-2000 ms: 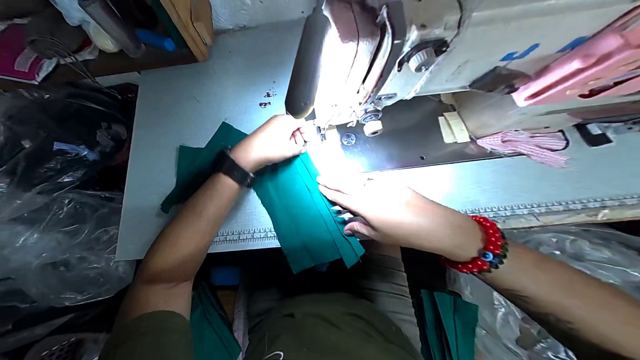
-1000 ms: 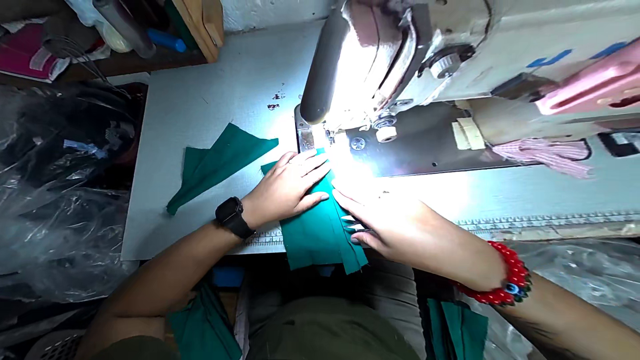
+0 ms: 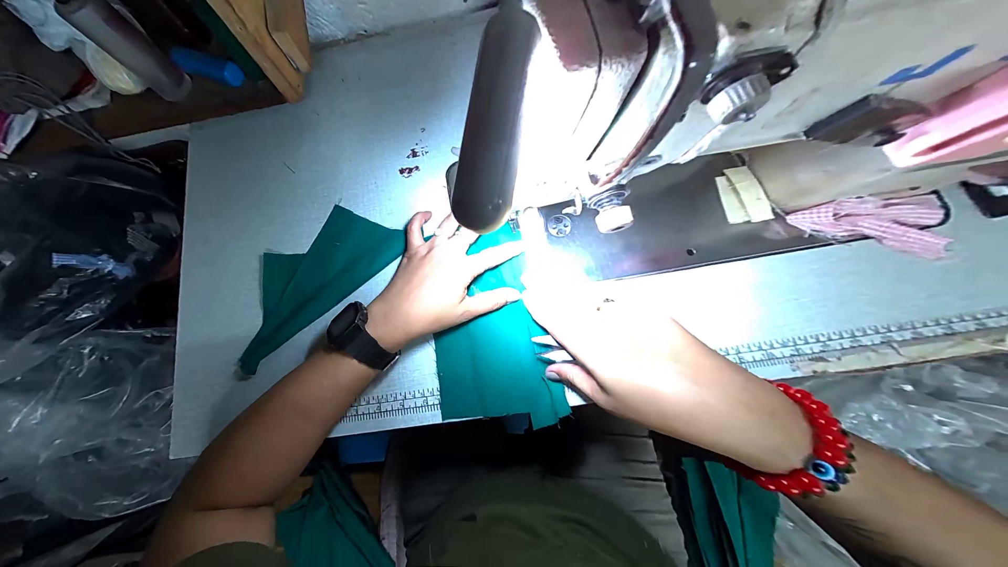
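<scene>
A stack of green fabric pieces [image 3: 496, 362] lies under the needle area of a sewing machine [image 3: 630, 71] and reaches over the table's front edge. My left hand [image 3: 441, 283], with a black watch at the wrist, rests with spread fingers on the fabric's upper left part. My right hand [image 3: 622, 339], wearing a red bead bracelet, presses on the fabric's right edge, its fingertips near the presser foot in bright glare. Another green fabric piece [image 3: 323, 276] lies folded on the table, left of my left hand. The needle itself is hidden by the glare.
A ruler tape [image 3: 394, 405] runs along the front edge of the table [image 3: 236, 181]. Pink checked cloth [image 3: 874, 220] hangs at the machine's right. More green cloth hangs below the table by my lap. Plastic bags [image 3: 87, 425] lie at left, near a wooden frame [image 3: 272, 47].
My left hand has moved off the left fabric piece onto the stack by the needle. That piece now lies apart at left. My right hand has stayed on the stack.
</scene>
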